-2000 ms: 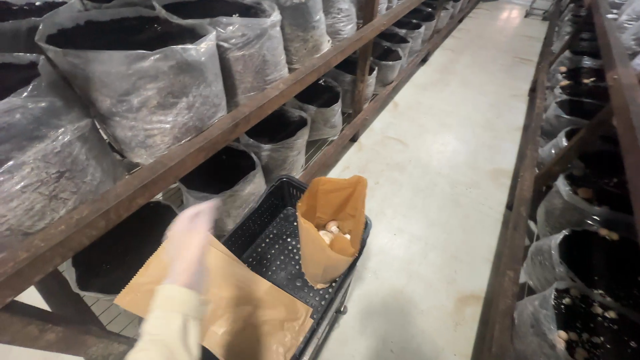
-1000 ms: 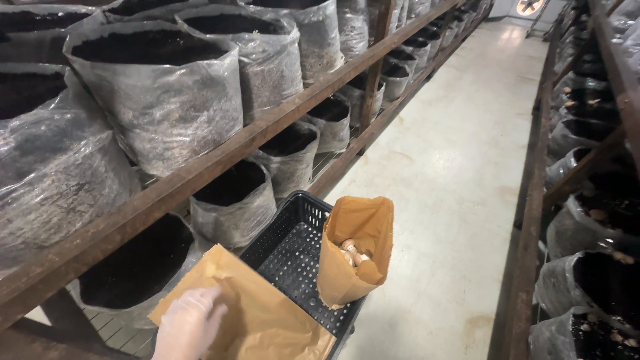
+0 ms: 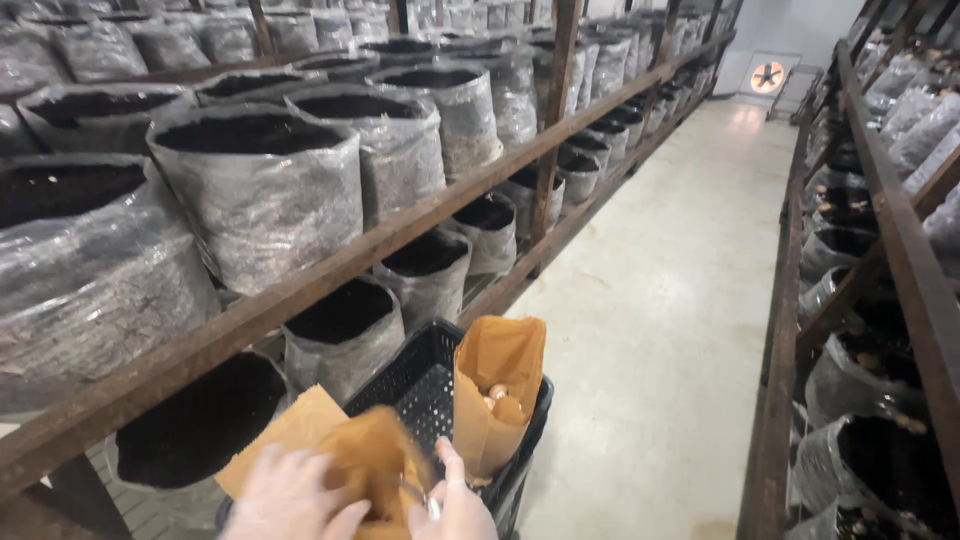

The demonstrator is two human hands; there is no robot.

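Observation:
My left hand is on a brown paper bag at the bottom of the view, blurred, its exact grip unclear. My right hand is at the bag's right side, index finger extended, with a small metallic item by its fingers that I cannot identify. The bag's mouth gapes between my hands. Flat brown paper lies behind it, over the near end of a black perforated plastic crate. An upright paper bag with several pale mushrooms in it stands at the crate's right side.
A rusty metal rack on the left holds plastic bags of dark soil on two levels. Another rack stands on the right, with mushrooms in some bags. Between them a pale floor aisle runs to a wall fan.
My right hand has come into view, and a paper bag now gapes between both hands where one hand lay on flat paper before. The view has tilted up.

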